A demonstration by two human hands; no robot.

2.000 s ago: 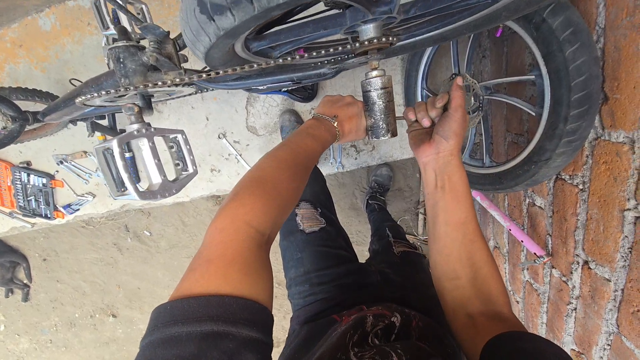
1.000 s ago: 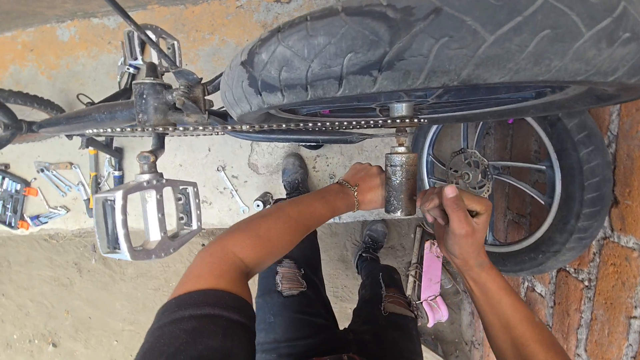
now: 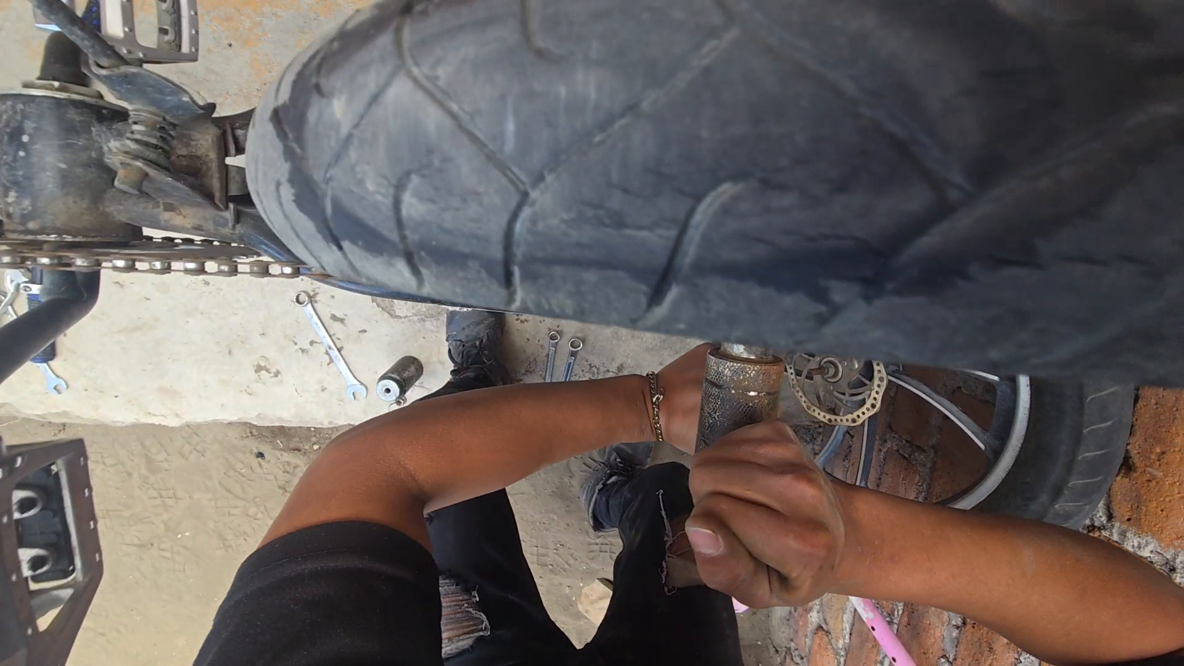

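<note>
A large black tyre (image 3: 629, 176) of the bicycle fills the upper view. Below its edge a knurled metal cylinder (image 3: 738, 393), which looks like an axle peg, points toward me. My left hand (image 3: 683, 398), with a chain bracelet at the wrist, is against the cylinder's left side; its fingers are hidden behind it. My right hand (image 3: 768, 518) is curled at the cylinder's near end, thumb folded in; whether it holds something is hidden. The bicycle chain (image 3: 199, 266) runs along the left, with a metal pedal (image 3: 51, 546) lower down.
On the concrete ledge (image 3: 231, 370) lie a combination wrench (image 3: 330, 347), a similar black cylinder (image 3: 400, 377) and two small wrenches (image 3: 552, 356). Another wheel with a brake disc (image 3: 869, 407) leans near the brick wall (image 3: 1147, 453). A pink tube (image 3: 879, 631) shows low at the right.
The view has moved closer to the tyre, which now covers much more of it. My right hand, earlier to the cylinder's right, is now curled at its near end. My left hand stays beside the cylinder.
</note>
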